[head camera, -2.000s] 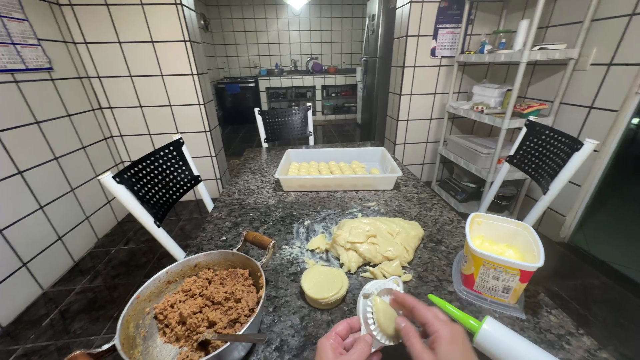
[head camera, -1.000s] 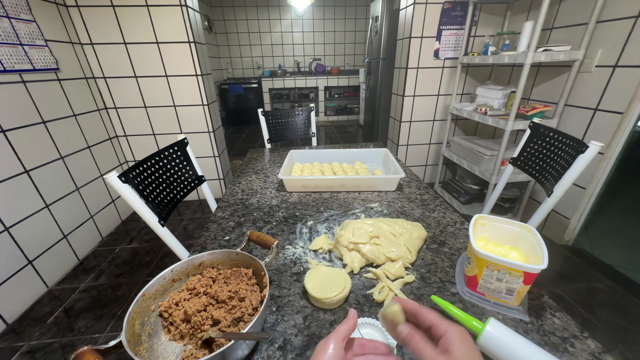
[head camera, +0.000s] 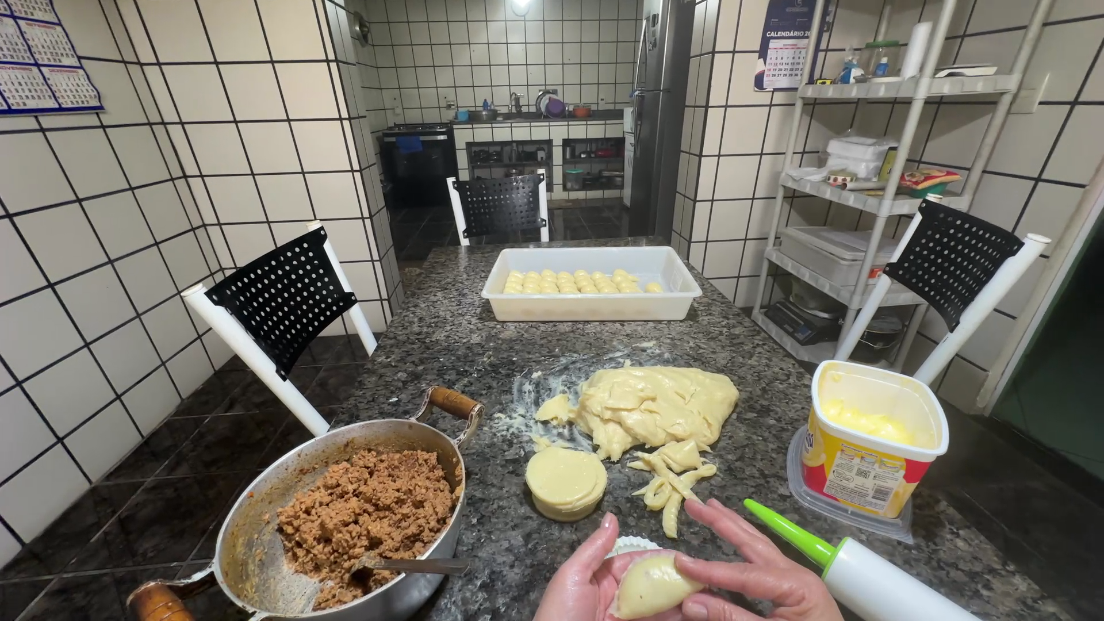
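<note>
A folded half-moon dough pastry (head camera: 655, 586) rests in my left hand (head camera: 582, 578), at the bottom of the view. My right hand (head camera: 755, 569) touches the pastry's right side with its fingers. The white scalloped rim of a small mold (head camera: 634, 544) shows just behind the pastry, mostly hidden by my hands. Beyond my hands lie a stack of round dough discs (head camera: 566, 483), dough scraps (head camera: 673, 479) and a large lump of dough (head camera: 655, 405). An aluminum pan (head camera: 233, 535) of cooked ground filling (head camera: 371, 517) with a spoon (head camera: 414, 566) stands at the left.
A white plastic tray (head camera: 595, 308) with rows of small pastries stands farther back on the granite table (head camera: 414, 362). At the right are an open margarine tub (head camera: 871, 457) on its lid and a rolling pin (head camera: 888, 586) with a green handle. Chairs and a shelf rack (head camera: 880, 203) surround the table.
The pastry has come away from the pleated mold, where it lay two seconds ago, and now rests in my left hand. The mold is behind my hands.
</note>
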